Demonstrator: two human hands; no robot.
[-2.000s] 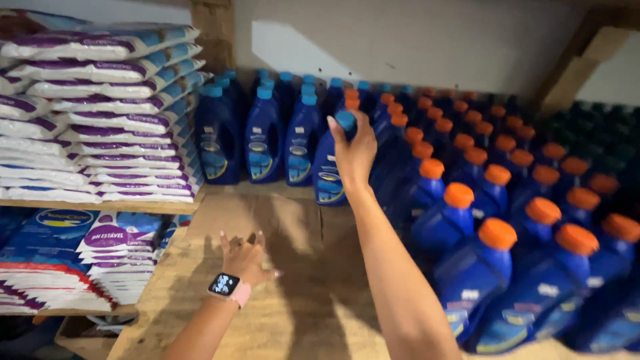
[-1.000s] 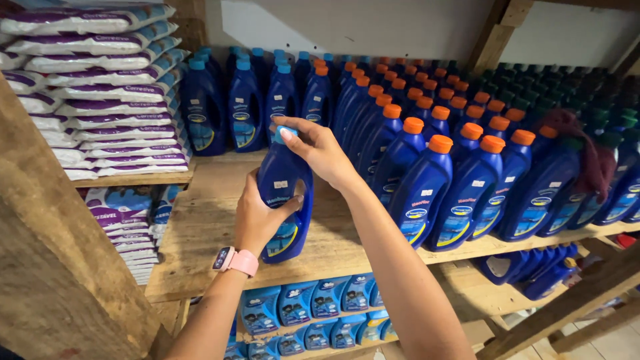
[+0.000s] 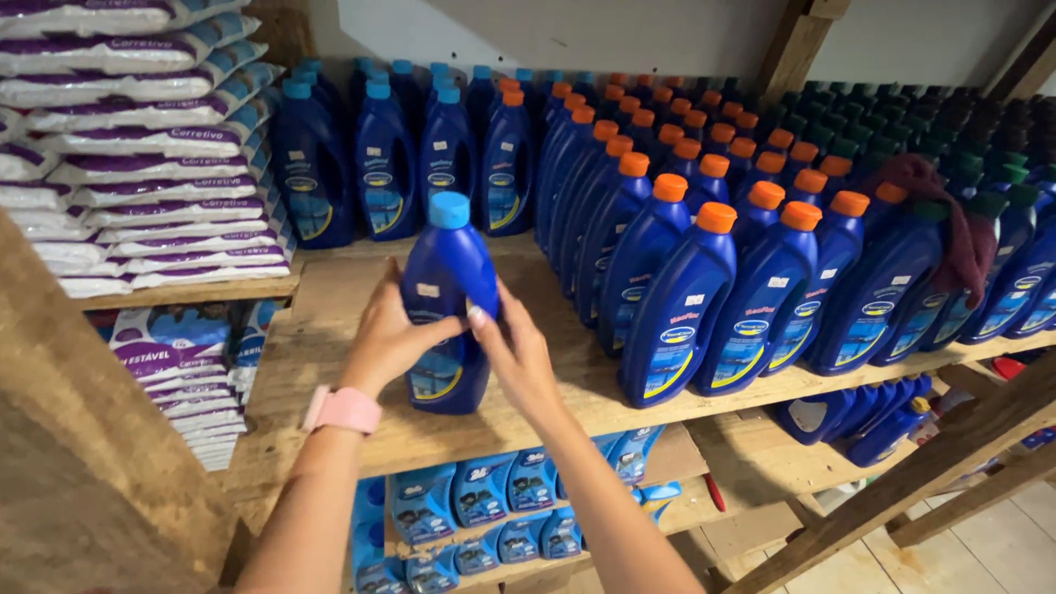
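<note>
Between my hands, a dark blue plastic bottle with a light blue cap (image 3: 450,247) stands upright at the front of the wooden shelf (image 3: 330,330). My left hand (image 3: 404,334) grips its left side, the thumb across its front. My right hand (image 3: 511,342) holds its right side at the handle. Behind it, blue-capped bottles (image 3: 379,165) line the back of the shelf, beside an orange-capped bottle (image 3: 507,165). Rows of orange-capped blue bottles (image 3: 681,313) fill the shelf to the right.
Stacked white and purple bags (image 3: 165,165) stand at left, near a wooden post (image 3: 91,412). Green-capped bottles (image 3: 916,272) and a maroon cloth (image 3: 961,223) are at right. Lower shelves hold light blue containers (image 3: 483,491) and blue bottles (image 3: 887,433). A diagonal wooden beam (image 3: 899,483) crosses the lower right.
The blue-capped bottle, at the back row two seconds ago, was tilted in both hands one second ago and now stands upright near the shelf's front. My right hand has moved from its cap to its side.
</note>
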